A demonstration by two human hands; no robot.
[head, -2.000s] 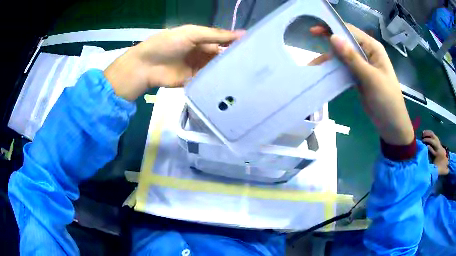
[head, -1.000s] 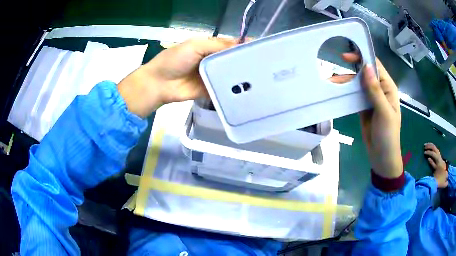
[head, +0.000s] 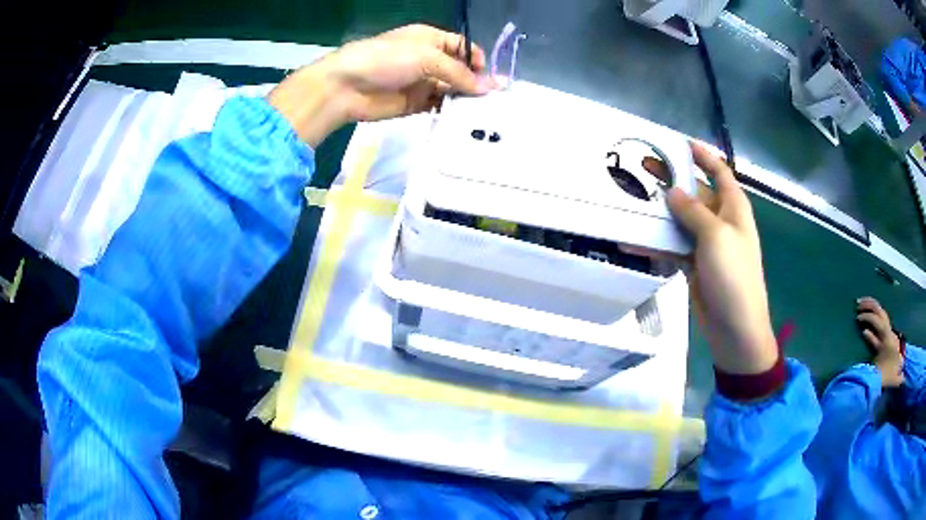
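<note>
A white front cover (head: 548, 152), with a large round hole at its right and two small dark holes at its left, lies tilted over the open white projector unit (head: 518, 264). Dark and yellow electronics show in the gap under its near edge. My left hand (head: 406, 76) is at the cover's far left corner, fingertips beside a pale purple ribbon cable (head: 504, 53); whether it grips cable or cover is unclear. My right hand (head: 721, 244) grips the cover's right end, with a finger seen through the round hole.
The unit stands on a white mat (head: 467, 432) with yellow tape. White translucent sleeves (head: 102, 163) lie at the left. More white units (head: 835, 81) stand at the far right. Another person's hand (head: 879, 340) rests at the right edge. A black cord crosses the dark surface beyond.
The cover has come down from above the unit onto its open top, its outer face now up. My right hand has moved down-left with it. The left hand has moved slightly up, beside the cable.
</note>
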